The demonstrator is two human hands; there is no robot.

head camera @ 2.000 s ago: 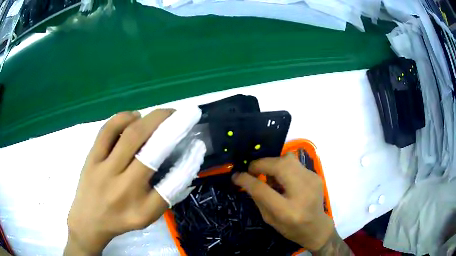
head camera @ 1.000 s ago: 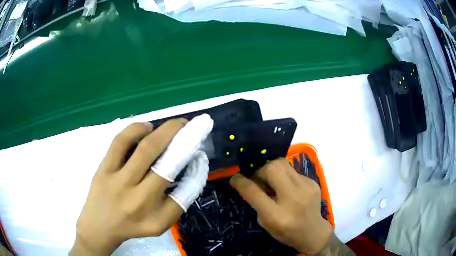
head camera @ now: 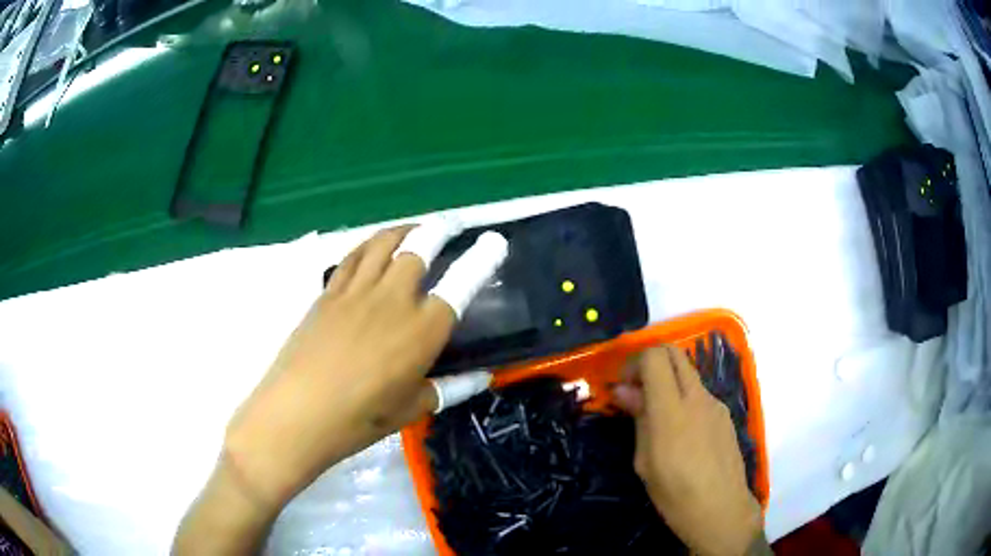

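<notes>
A black plastic frame (head camera: 609,261) with yellow dots on its solid end lies on the white bench at the centre, apparently on top of others. My left hand (head camera: 348,337), with white finger cots, lies across its left part, fingers on top and thumb at the near edge. An orange tray (head camera: 759,456) full of small black pieces (head camera: 511,456) sits just below the frame. My right hand (head camera: 685,434) is over the tray with its fingertips close together; whether they hold a piece cannot be told.
A single black frame (head camera: 256,141) lies on the green belt (head camera: 467,119) at the upper left. A stack of black frames (head camera: 916,244) stands at the right beside pale sheets (head camera: 967,358). Small white discs (head camera: 849,470) lie at the lower right. An orange edge shows at the far left.
The tilted frame held between both hands is gone from there. A frame now shows on the belt at the upper left. My right hand has moved right and down over the tray.
</notes>
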